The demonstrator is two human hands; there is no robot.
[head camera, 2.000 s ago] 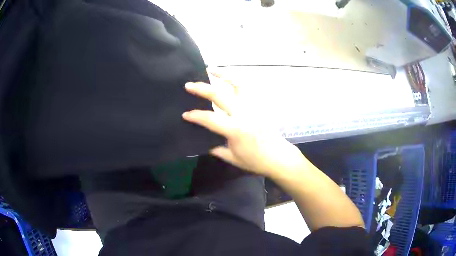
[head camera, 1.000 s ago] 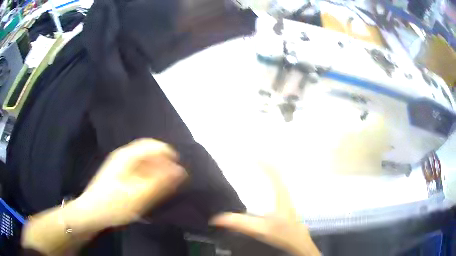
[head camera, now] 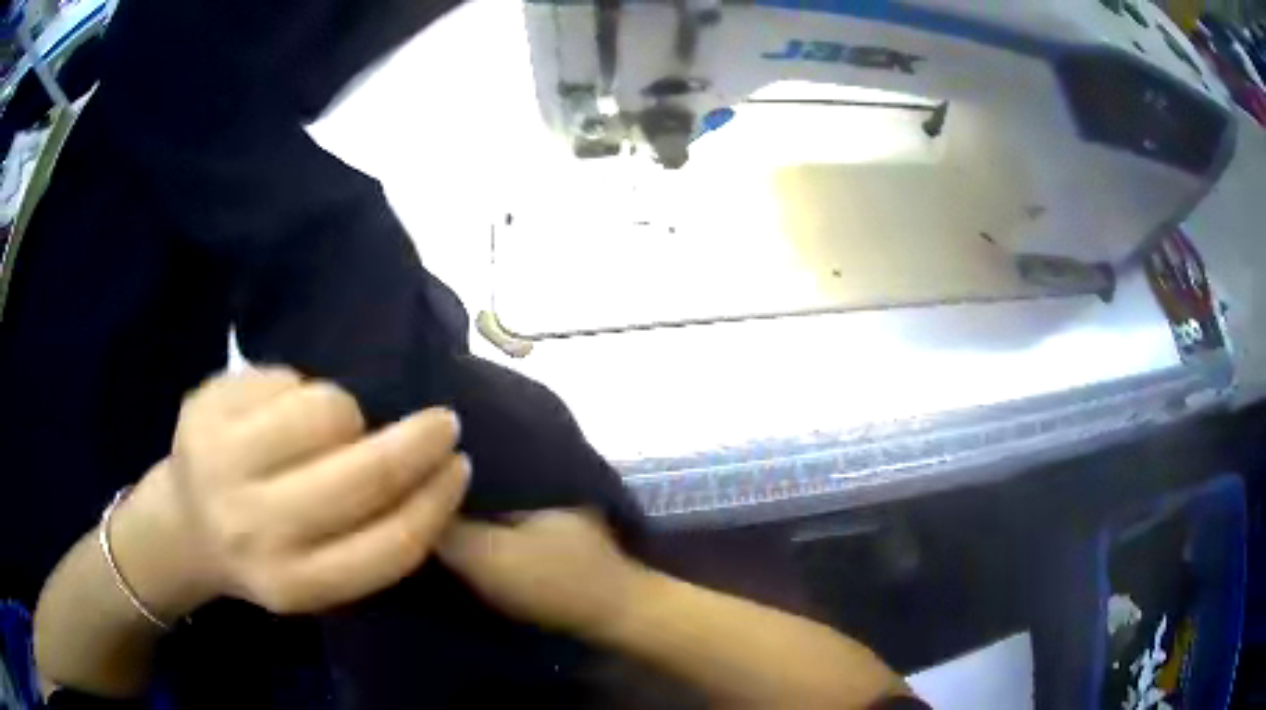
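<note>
A large black cloth (head camera: 299,236) covers the left of the table and hangs over the front edge towards my lap. My left hand (head camera: 313,486), with a thin bracelet at the wrist, is closed on the cloth. My right hand (head camera: 542,562) is just right of it and partly behind its fingertips, with its fingers on the cloth edge; the fingertips are hidden. A white sewing machine (head camera: 861,83) with JACK lettering stands behind; its needle area (head camera: 646,139) is at upper centre, apart from the cloth.
The machine bed (head camera: 722,271) lies beyond my hands. A marked ruler strip (head camera: 889,451) runs along the table's front edge. A blue container (head camera: 1229,596) with white scraps is at lower right. A reddish bundle (head camera: 1183,291) lies at the right end of the table.
My left hand came into view and is now closed on the cloth. My right hand moved left to meet it. The view has shifted, showing the machine head more clearly.
</note>
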